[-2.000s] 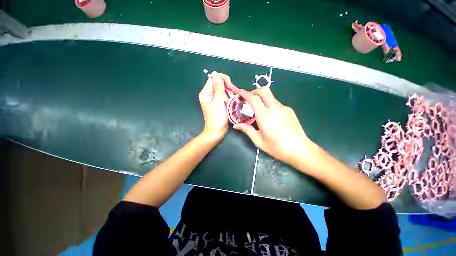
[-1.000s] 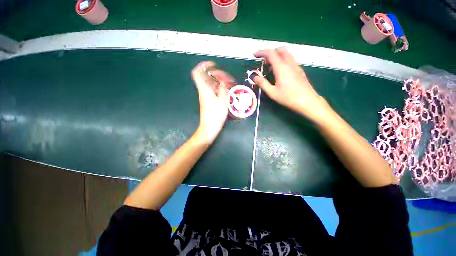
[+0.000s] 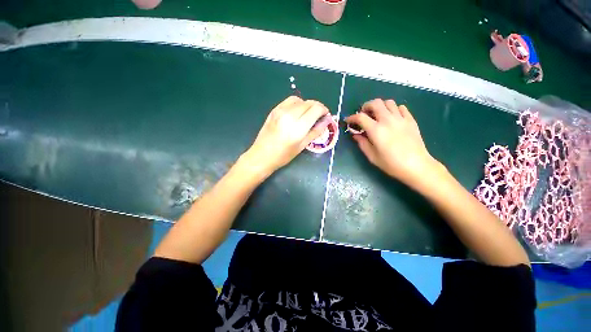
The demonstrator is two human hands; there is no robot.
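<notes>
A pink cylindrical housing (image 3: 322, 141) stands near the white seam with its open end facing up, showing red and white inside. My left hand (image 3: 288, 133) grips it from the left, fingers over its rim. Thin lead wires with small pale tips (image 3: 293, 83) stick out beyond my left fingers. My right hand (image 3: 391, 133) is just right of the housing and holds a pink spoked ring (image 3: 354, 128) between thumb and fingers. The ring is partly hidden by the fingers and is apart from the housing.
A pile of pink rings (image 3: 528, 178) lies at the right, partly in a clear plastic bag (image 3: 575, 249). Beyond the pale curved rail (image 3: 272, 48), more housings (image 3: 328, 10) stand on the green surface, one beside a blue piece (image 3: 530, 50).
My right hand has picked up the spoked ring from the tabletop and drawn it back toward me. My left hand has closed over the housing's rim. The housings beyond the rail appear shifted right.
</notes>
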